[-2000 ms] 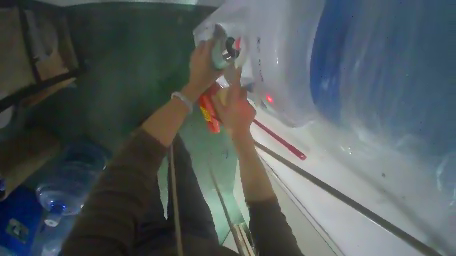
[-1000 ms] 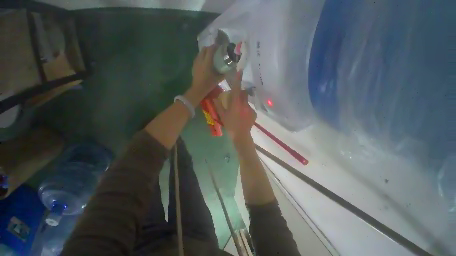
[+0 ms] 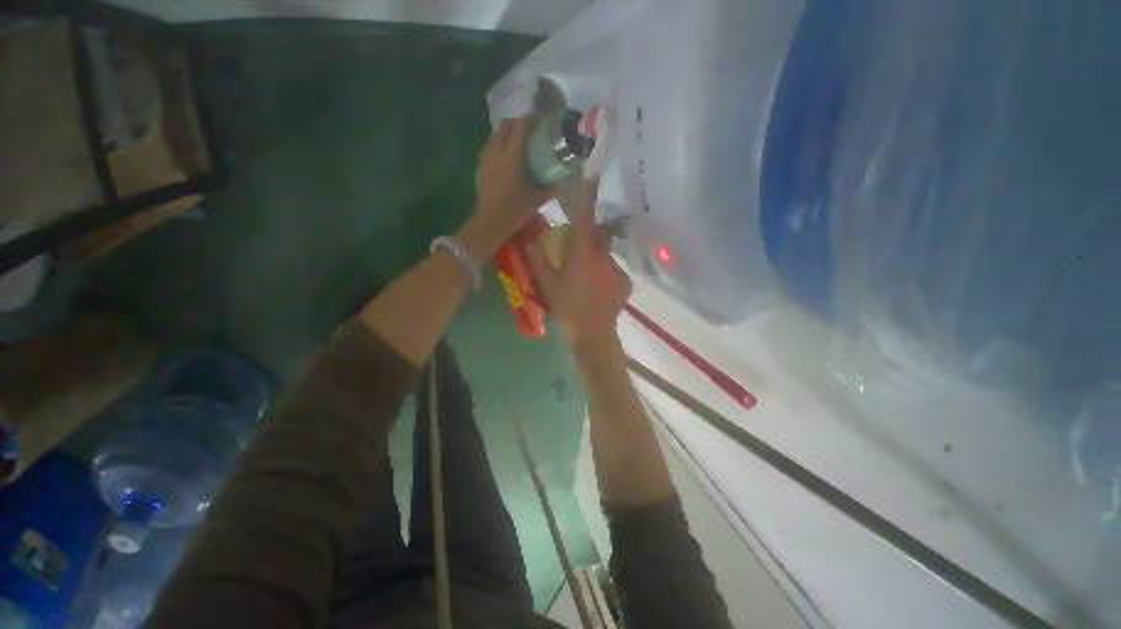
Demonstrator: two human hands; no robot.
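My left hand [image 3: 502, 184], with a pale band at the wrist, is closed around the pale green vacuum flask [image 3: 546, 154]. The flask's steel rim and dark open mouth face up, under the red-marked tap [image 3: 590, 121] of the white water dispenser [image 3: 688, 160]. My right hand [image 3: 584, 277] holds a cream round lid [image 3: 559, 246] against its palm. Its index finger stretches up to the dispenser beside the tap; whether it presses is hard to tell. Whether water is running cannot be seen.
A large blue water bottle [image 3: 934, 184] tops the dispenser at the right. A red and yellow object [image 3: 521, 295] and a thin red stick [image 3: 695, 354] lie below my hands. Clear spare bottles [image 3: 166, 461], a blue bag or bin [image 3: 55, 528] and brown cartons [image 3: 49, 123] stand left on the green floor.
The view has shifted slightly. The flask and both hands keep nearly the same place at the dispenser, with the same holds.
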